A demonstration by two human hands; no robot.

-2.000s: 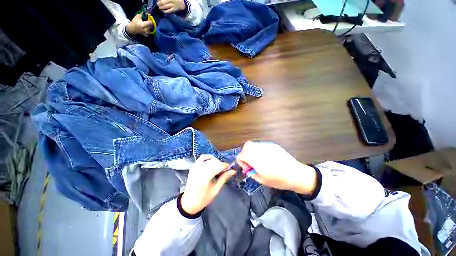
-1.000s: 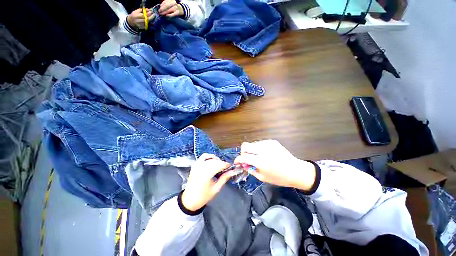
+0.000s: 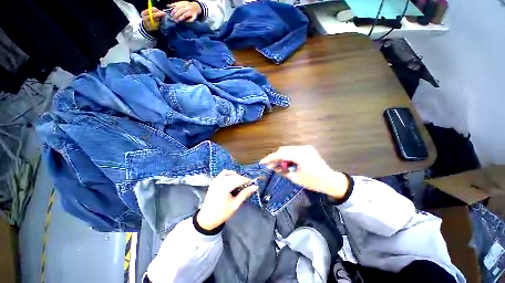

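A blue denim jacket (image 3: 171,164) lies over the near table edge and my lap, its grey inside showing. My left hand (image 3: 224,200) pinches the jacket's edge near the collar, with a dark bit of it between thumb and fingers. A pointed denim corner with pale edge stitching (image 3: 281,193) hangs just right of my left fingertips. My right hand (image 3: 302,168) is curled above this corner around a small tool with a pink-red part, probably thread snips, mostly hidden in the fist.
A large heap of denim (image 3: 188,99) covers the table's left side. A black phone (image 3: 406,134) lies near the right edge of the brown table (image 3: 332,94). An open cardboard box (image 3: 462,188) stands at right. Across the table, a person's hands (image 3: 185,11) hold denim and a yellow-handled tool (image 3: 150,14).
My right hand has moved up and right, away from my left fingertips, uncovering the pointed denim corner. My left hand stays nearly in place. The other person's yellow-handled tool has shifted left.
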